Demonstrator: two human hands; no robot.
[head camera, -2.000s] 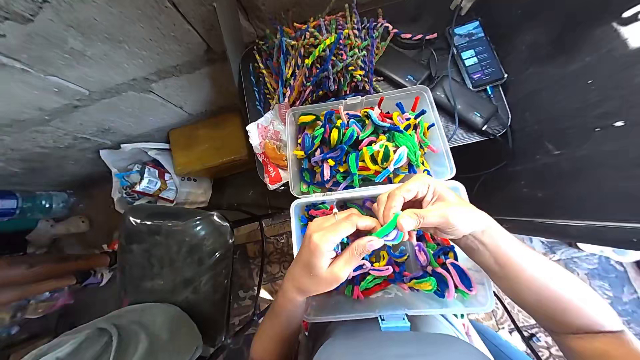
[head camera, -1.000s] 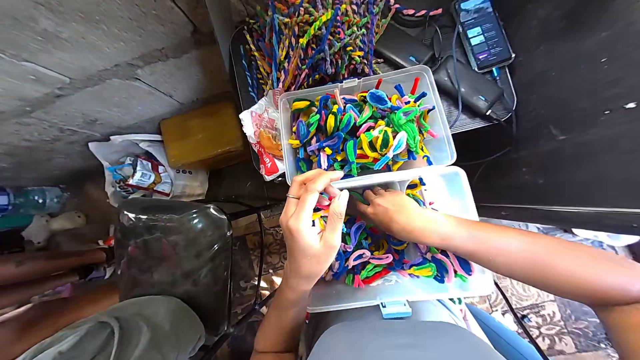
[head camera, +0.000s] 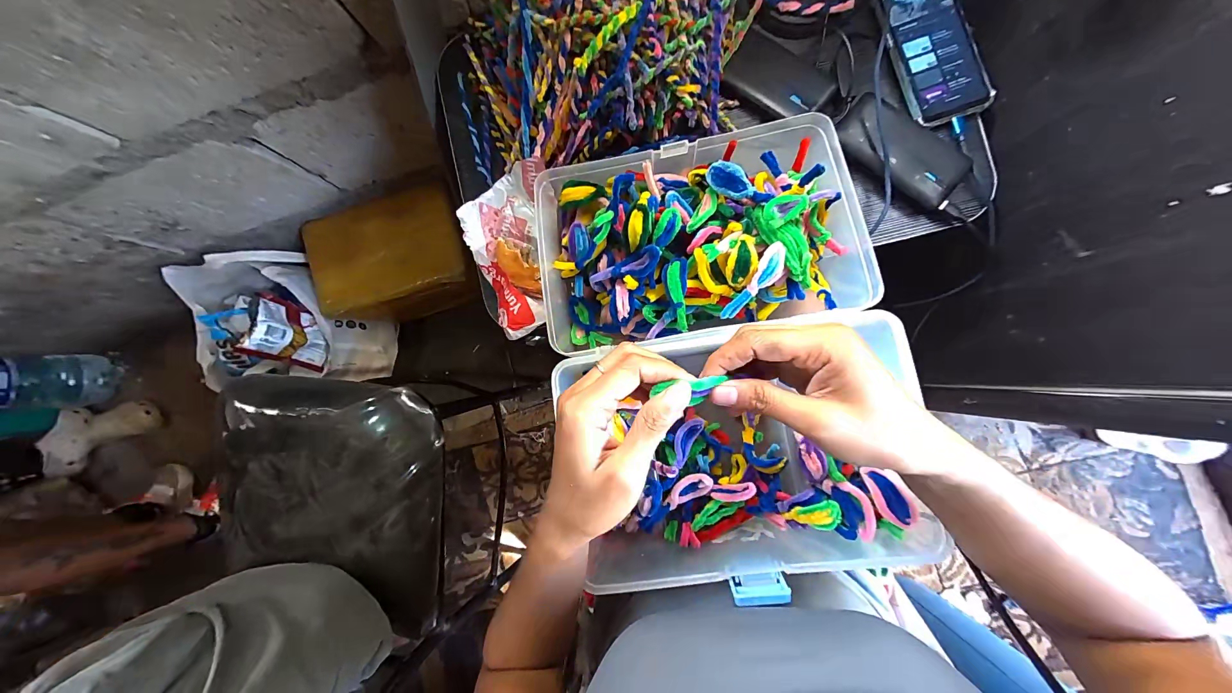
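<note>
Above the nearer half of a clear plastic case, my left hand and my right hand pinch a green fuzzy pipe-cleaner piece between thumbs and fingers, one at each end. Something purplish shows under the green. Looped pipe-cleaner pieces in pink, blue, green and yellow lie in the case below my hands, which partly hide them. Behind, the other clear tray holds many more coloured loops.
Twisted multicoloured strands are heaped at the back, left of power banks and a phone with cables. A food wrapper touches the tray's left side. A black chair and a person's clothed knee are at left.
One second ago my right hand was down among the loops in the nearer case; now it is raised beside my left hand, and both hold the green piece.
</note>
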